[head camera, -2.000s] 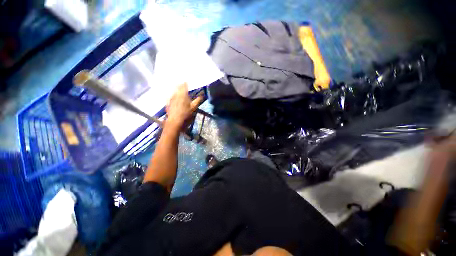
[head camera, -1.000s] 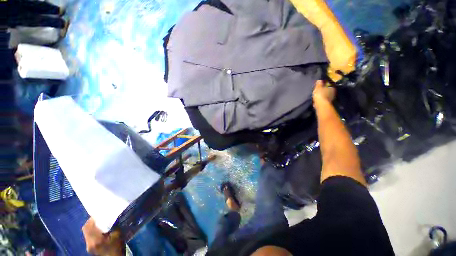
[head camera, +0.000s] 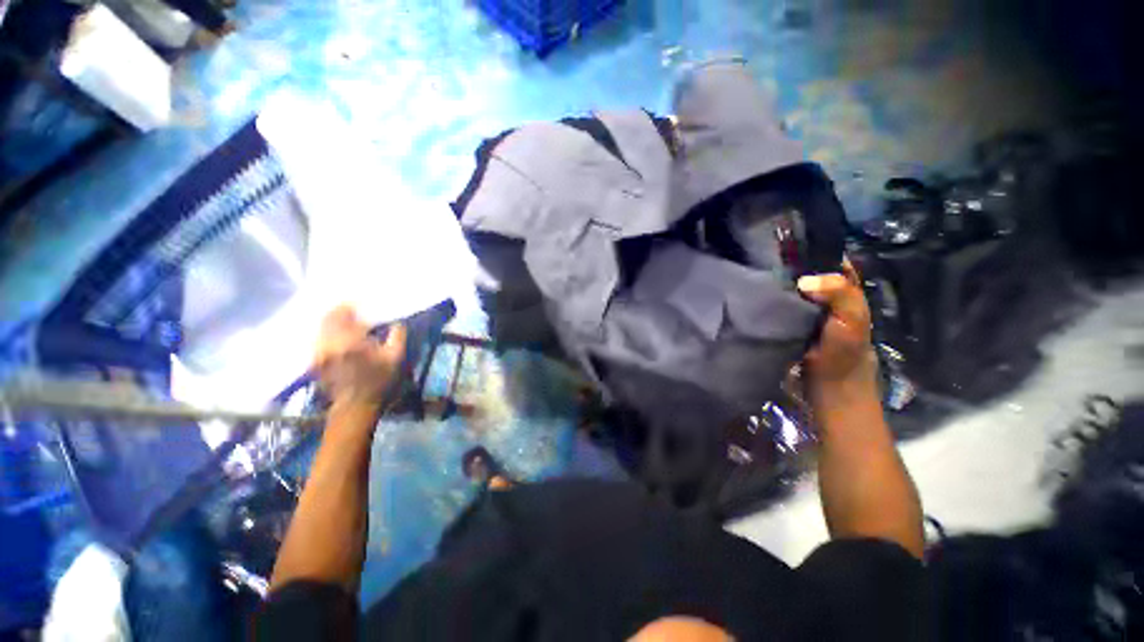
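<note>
A grey garment (head camera: 652, 251) with a dark lining and a small label showing at its opening lies in front of me. My right hand (head camera: 838, 329) is shut on the garment's right edge by this opening. A white sheet or bag (head camera: 376, 213), washed out by glare, lies over a dark blue crate (head camera: 138, 483) at the left. My left hand (head camera: 358, 357) is at the sheet's lower edge and the crate's near rim; blur hides whether it grips either. A long pale bar (head camera: 138, 404) runs in from the left edge towards my left hand.
Shiny black bagged garments (head camera: 953, 238) lie at the right, beside a white surface (head camera: 979, 470) with small dark hooks near its edge. A brown metal frame (head camera: 442, 376) stands between crate and garment. Another blue crate (head camera: 546, 19) is at the top.
My right hand has turned the garment's edge up, showing its lining. The long yellow shape beside it is out of sight. My left hand is higher in view, and the bar shows again.
</note>
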